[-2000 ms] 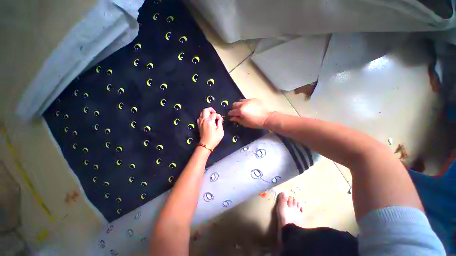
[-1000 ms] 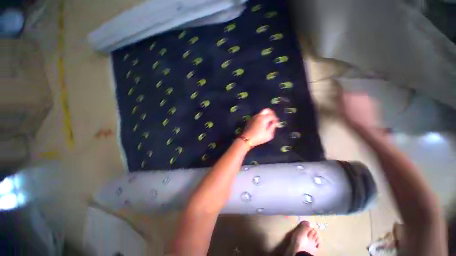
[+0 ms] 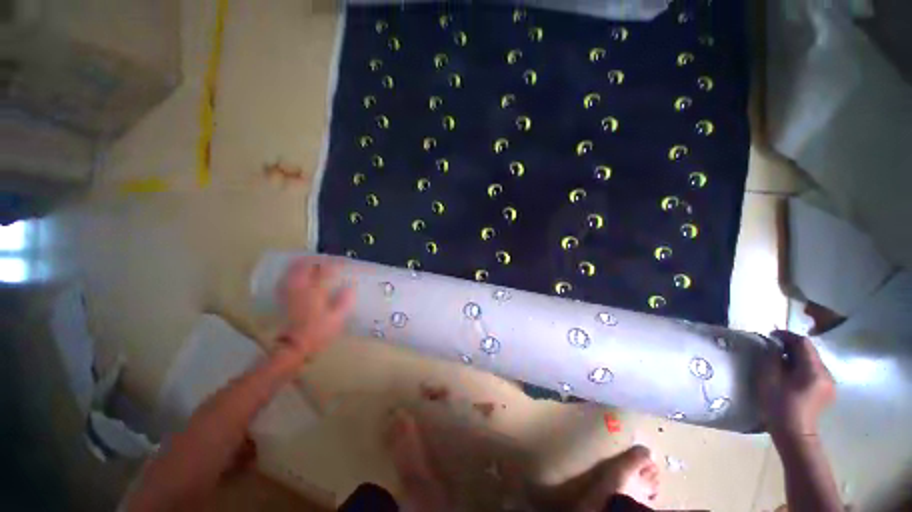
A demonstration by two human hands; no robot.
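Observation:
The fabric roll (image 3: pixel 540 340), a thick pale grey-white cylinder with dark ring outlines, lies across the near end of the black embroidered fabric (image 3: pixel 540 150). Rows of small yellow-green crescent motifs cover the black face. My left hand (image 3: pixel 315 305), blurred, is over the roll's left part; whether it touches is unclear. My right hand (image 3: pixel 800 380) is on the roll's right end, gripping it at the dark edge, its fingers partly hidden. A pale flap (image 3: pixel 570 8) lies along the fabric's far edge.
Pale sheets (image 3: pixel 850 250) lie at the right. Pale scraps (image 3: pixel 215 365) lie at the lower left. Yellow tape (image 3: pixel 210 110) marks the tiled floor at the left. A brown bulky object (image 3: pixel 110 60) stands at the upper left. My bare feet (image 3: pixel 630 475) are below the roll.
Both hands have left the motifs. My left hand has moved to the roll's left part and my right hand to its right end. The view has turned, and the roll now slants down to the right.

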